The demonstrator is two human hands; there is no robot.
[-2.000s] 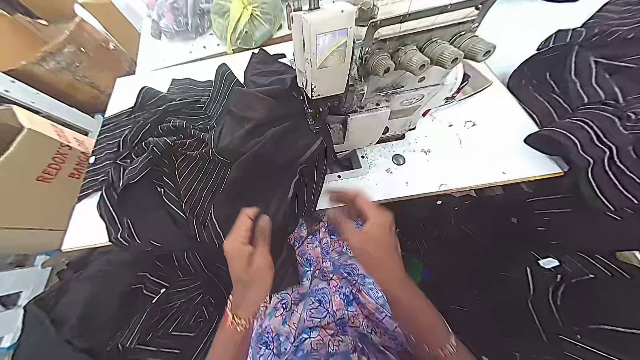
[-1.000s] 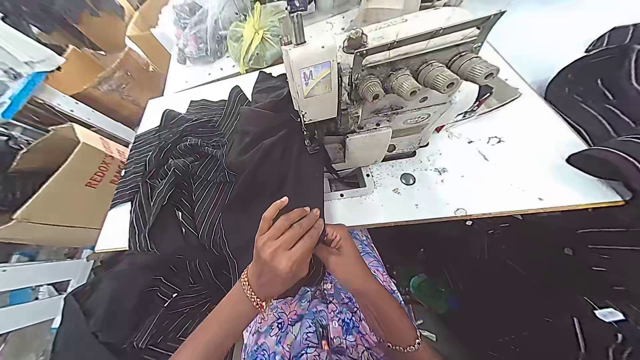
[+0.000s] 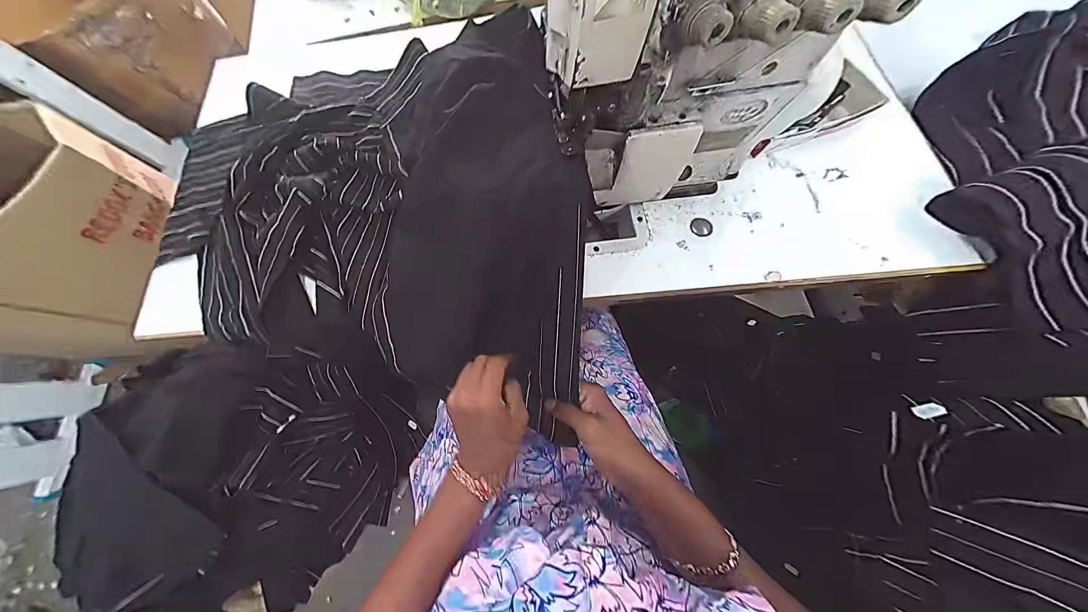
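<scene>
A black fabric piece with thin white stripes along its right edge [image 3: 484, 221] runs from the presser foot area of a white overlock sewing machine [image 3: 671, 110] over the table's front edge toward my lap. My left hand [image 3: 489, 408] pinches its lower part, fingertips curled into the cloth. My right hand [image 3: 591, 421] grips the striped lower edge, thumb on top. Bunched striped black fabric [image 3: 314, 187] lies on the table to the left, joining or touching the plain piece; which, I cannot tell.
The white sewing table [image 3: 790, 229] bears lint. Striped dark cloth hangs over its right end [image 3: 1020, 170]. More black striped fabric lies lower left [image 3: 314, 450] and lower right [image 3: 1003, 484]. A cardboard box [image 3: 76, 229] stands left of the table.
My hands were close together on the cloth near the table edge; they are now apart and lower over my lap, with the striped edge spread between them. The view has moved closer.
</scene>
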